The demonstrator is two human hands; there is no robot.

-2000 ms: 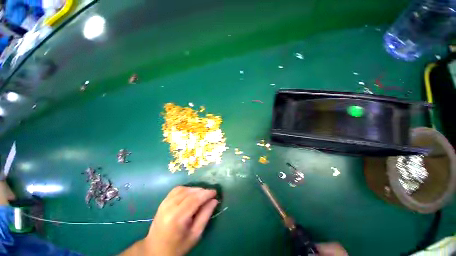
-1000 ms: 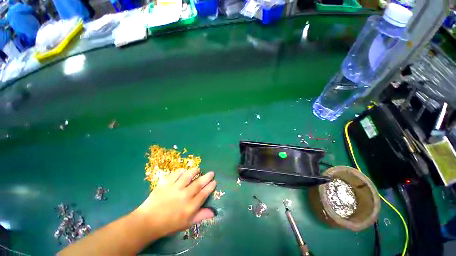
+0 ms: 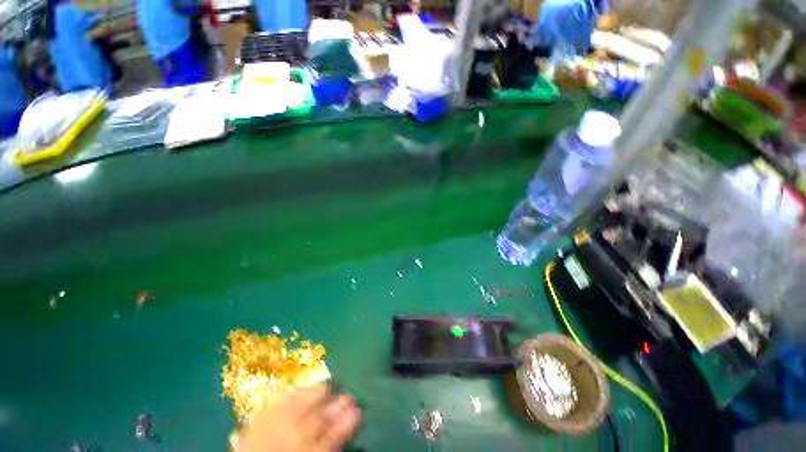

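A heap of tiny orange-and-white pieces [image 3: 256, 366] lies on the green bench mat, low and left of the middle. My left hand [image 3: 305, 422] is at the lower right edge of the heap, blurred and cut off by the bottom edge. It covers part of the heap, and I cannot tell whether its fingers hold anything. Small dark metal parts [image 3: 144, 427] lie at the lower left, and a few more [image 3: 431, 424] lie right of the hand. My right hand and the soldering iron are out of the picture.
A black plastic bin [image 3: 451, 347] with a green dot stands beside a round brown pot [image 3: 588, 388] of silvery shavings. A water bottle [image 3: 552, 194] stands behind. A black soldering station [image 3: 588, 287] and a yellow-green cable [image 3: 636, 393] are at right. Trays and blue-clothed people are beyond the bench.
The view has tipped up and right, so the bench things sit lower and further left. My left hand has come from the wire onto the heap's edge. The iron has left the picture.
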